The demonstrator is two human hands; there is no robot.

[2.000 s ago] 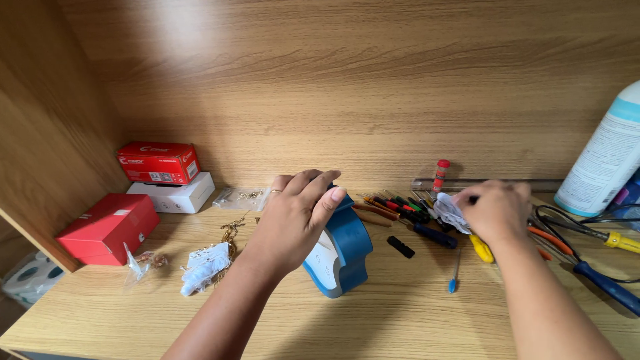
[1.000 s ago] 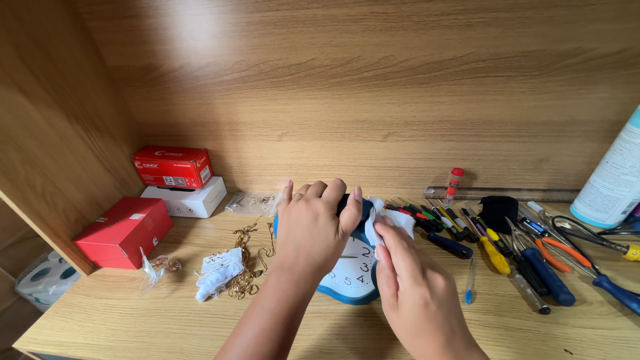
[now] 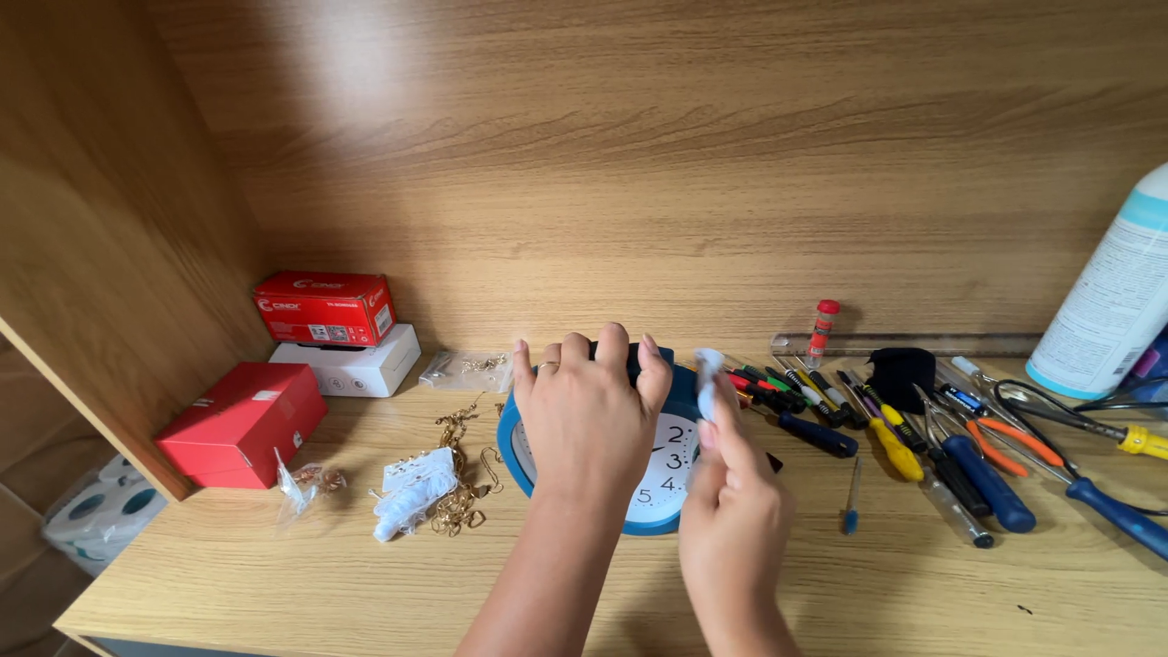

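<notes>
A clock with a blue rim and a white numbered dial rests on the wooden desktop. My left hand grips its upper part from above, fingers spread over a dark piece at the top edge, and covers much of the dial. A white cloth is pinched in my right hand, against or very near the right side of the rim; contact is not certain. The dial's left half and the cloth's lower part are mostly hidden.
Left: red boxes, a white box, gold-coloured chains and white string on a card. Right: screwdrivers, pliers, a soldering iron, a red-capped tube and a spray can.
My right hand has brought the white cloth from beside the tools to the clock's right side. The clock, earlier seen tilted edge-on under my left hand, now shows its dial.
</notes>
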